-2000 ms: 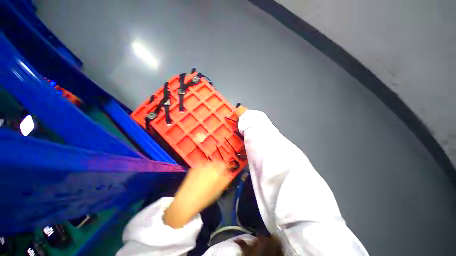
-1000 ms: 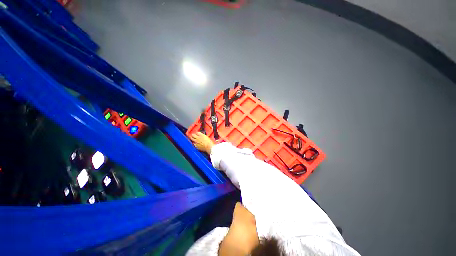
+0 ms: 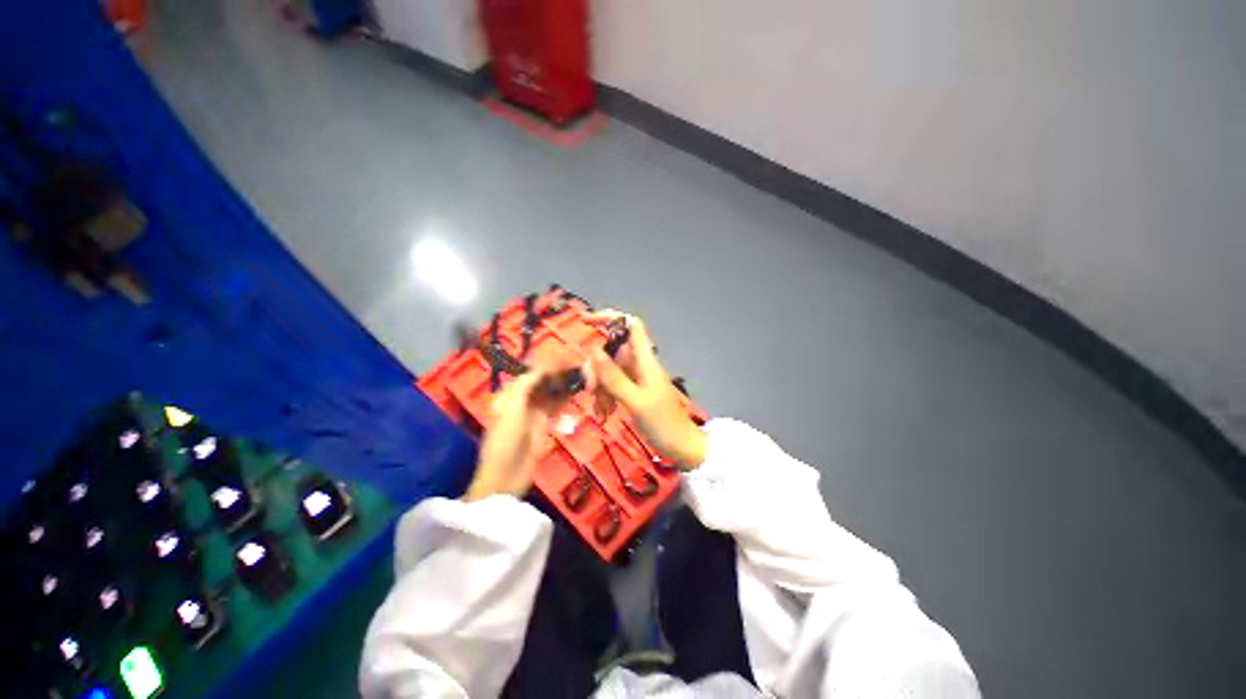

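Note:
The orange-red compartment tray [image 3: 472, 387] lies above my knees. My left hand [image 3: 514, 426] and my right hand [image 3: 648, 393] are over its middle, fingertips close together. A dark watch [image 3: 560, 385] is between them, held at my left fingertips; my right fingers touch or nearly touch it. A dark strap piece [image 3: 618, 335] shows at my right fingers. Black-strapped watches [image 3: 502, 358] lie across the tray's far left part. Curled black straps [image 3: 607, 523] lie in pockets at the near end. Fine finger contact is blurred.
The blue rack [image 3: 308, 341] stands at left, with a green shelf [image 3: 294, 601] of dark watches, most screens lit white, one green. Grey floor [image 3: 820, 410] runs ahead and right, along a white wall [image 3: 957, 150]. A red cabinet-like object [image 3: 540, 55] stands by the wall.
My right hand has moved from the tray's left edge to its middle. My left hand has come up over the tray. A dark watch is now between them. The view has shifted, showing more wall and shelf.

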